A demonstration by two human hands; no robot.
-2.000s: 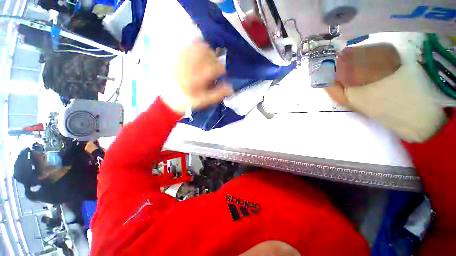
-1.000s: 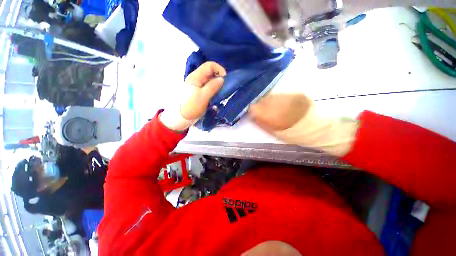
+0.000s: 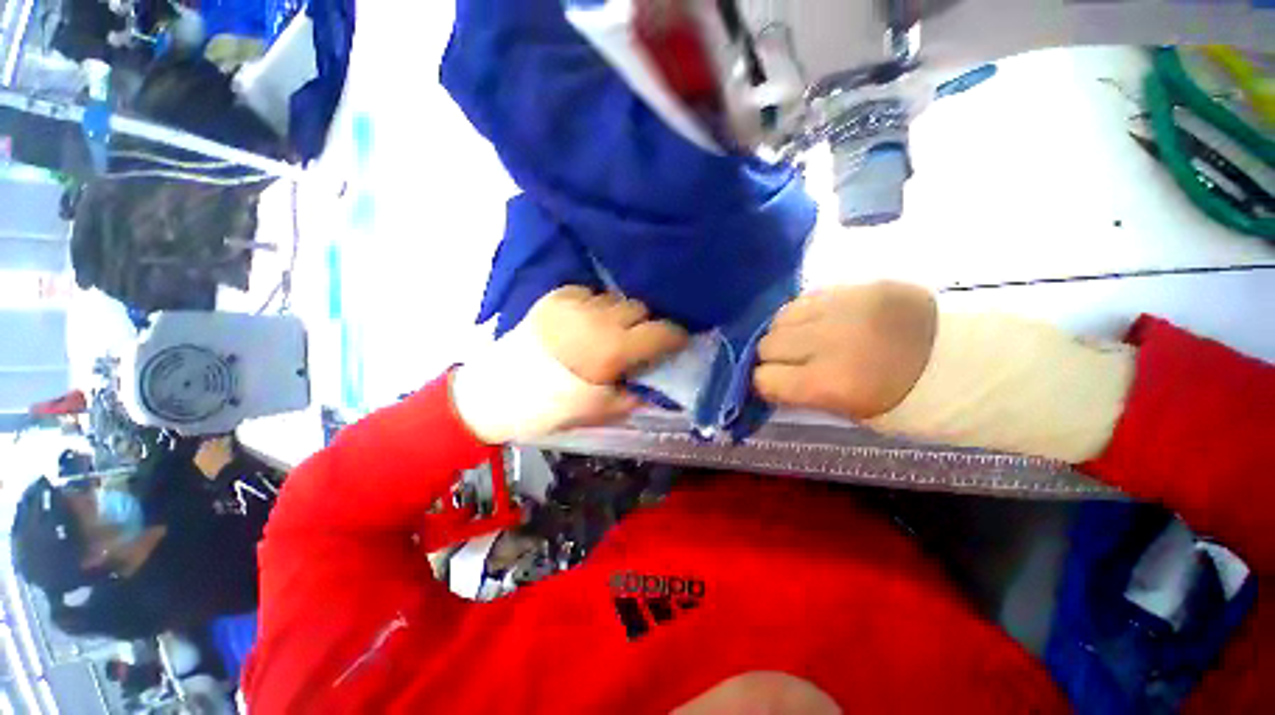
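Observation:
A navy fabric panel lies bunched on the white machine table, in front of and left of the sewing machine. Its near end reaches the table's front edge. My left hand grips its left side, fingers curled, near a small pale piece of cloth. My right hand grips the folded navy edge on the right. The fingertips of both hands are hidden in the cloth. The grey guard stands right of the presser foot area, which is blurred.
A measuring tape runs along the table's front edge. Scissors with a green handle ring lie at the right. Navy and white pieces are below the table at right. A neighbouring machine housing and a masked person are at left.
The navy cloth has come toward the table's front edge, away from the needle area. My right hand has moved from beside the grey guard to the cloth. My left hand has lowered onto it.

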